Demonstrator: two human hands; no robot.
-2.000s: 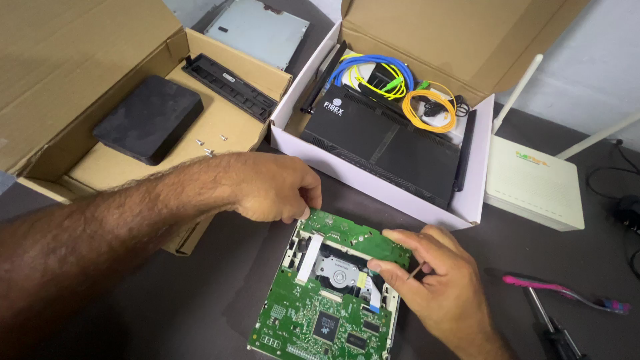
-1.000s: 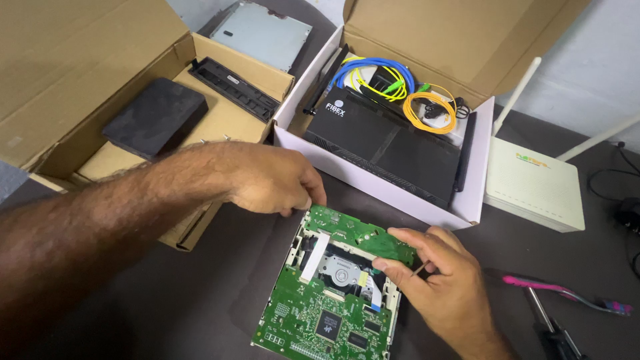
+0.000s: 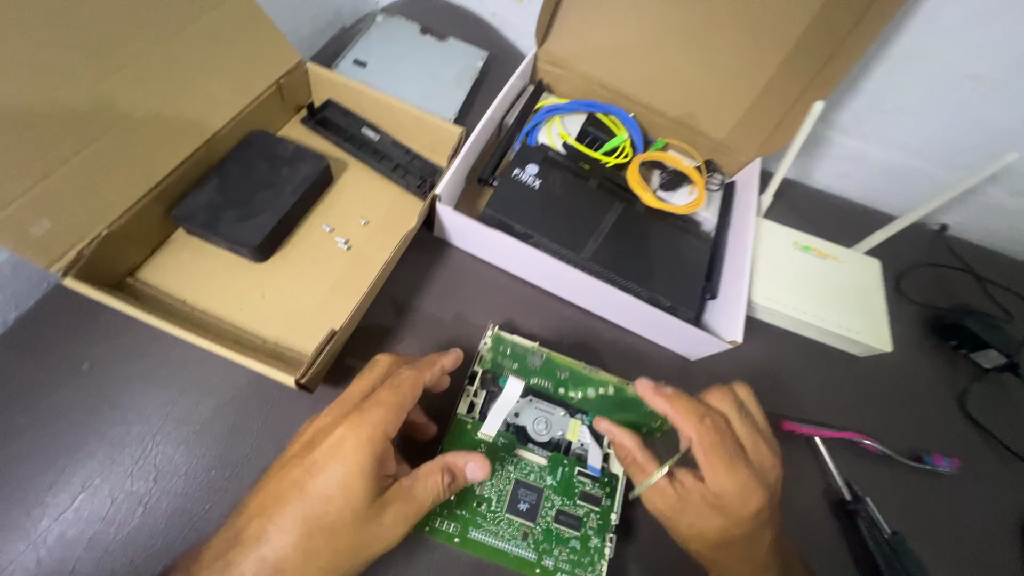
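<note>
An optical disc drive with its green circuit board [image 3: 496,512] exposed lies on the dark table, low in the middle. White ribbon cables [image 3: 502,406] run beside the silver spindle motor [image 3: 541,424]. At the drive's left edge is my left hand [image 3: 384,456], fingers spread, its thumb over the board and nothing in its grasp. My right hand [image 3: 704,464] is at the drive's right side, index finger and thumb apart near the upper board strip [image 3: 560,376]. A thin metal tool [image 3: 659,474], its kind unclear, is held in the right hand, pointing down and left.
A cardboard box [image 3: 192,332] at left holds a black case [image 3: 254,194], a black bezel [image 3: 372,144] and several screws [image 3: 342,243]. Behind are a metal cover [image 3: 412,64] and a white box [image 3: 576,300] with a black router and cables. At right are a white router [image 3: 824,280], toothbrush [image 3: 864,438] and screwdriver [image 3: 836,472].
My left hand has let go of the drive's upper left corner and moved down to its left side, fingers spread. The right hand's fingers have opened a little.
</note>
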